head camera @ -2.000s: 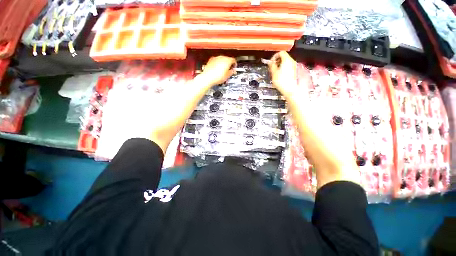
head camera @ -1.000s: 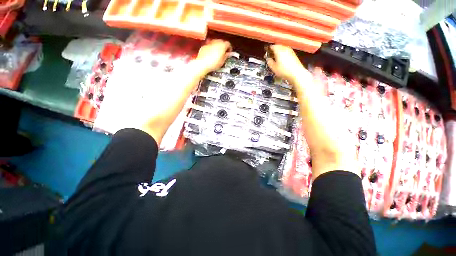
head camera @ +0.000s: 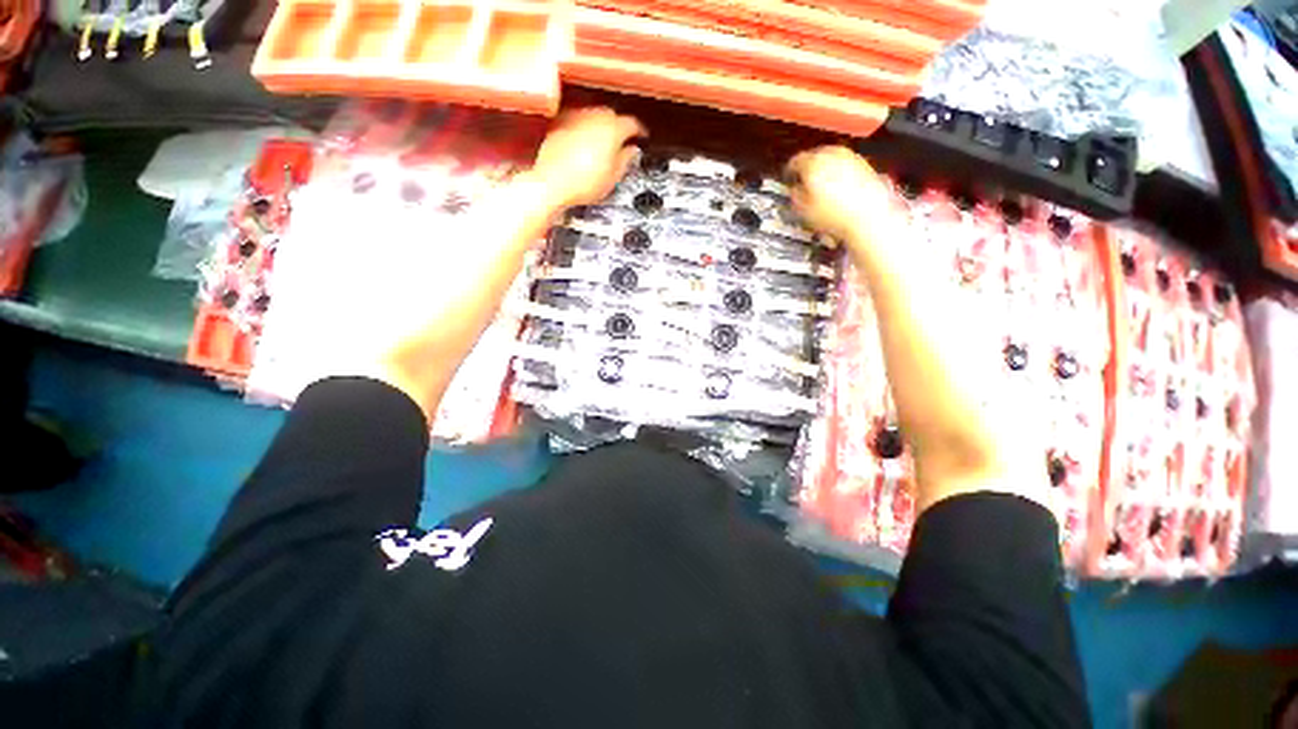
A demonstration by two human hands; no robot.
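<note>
A dark tray under clear plastic film (head camera: 676,306) lies in front of me on the bench, with rows of round black camera modules (head camera: 622,278) and pale flex strips. My left hand (head camera: 591,154) is at the tray's far left corner, fingers bent inward. My right hand (head camera: 833,188) is at its far right corner, fingers curled. The fingertips of both hands are small and blurred, so I cannot tell whether they grip the film, a module or the tray edge.
Stacked red-orange trays (head camera: 740,64) and an empty compartment tray (head camera: 413,54) stand just behind my hands. Film-covered red trays lie at left (head camera: 377,271) and right (head camera: 1174,413). A black tray (head camera: 1011,154) is at the back right. The green bench top (head camera: 100,271) shows at left.
The camera view has shifted and tilted. My right hand has moved slightly outward from the tray's far edge, and my left hand stays at the far left corner.
</note>
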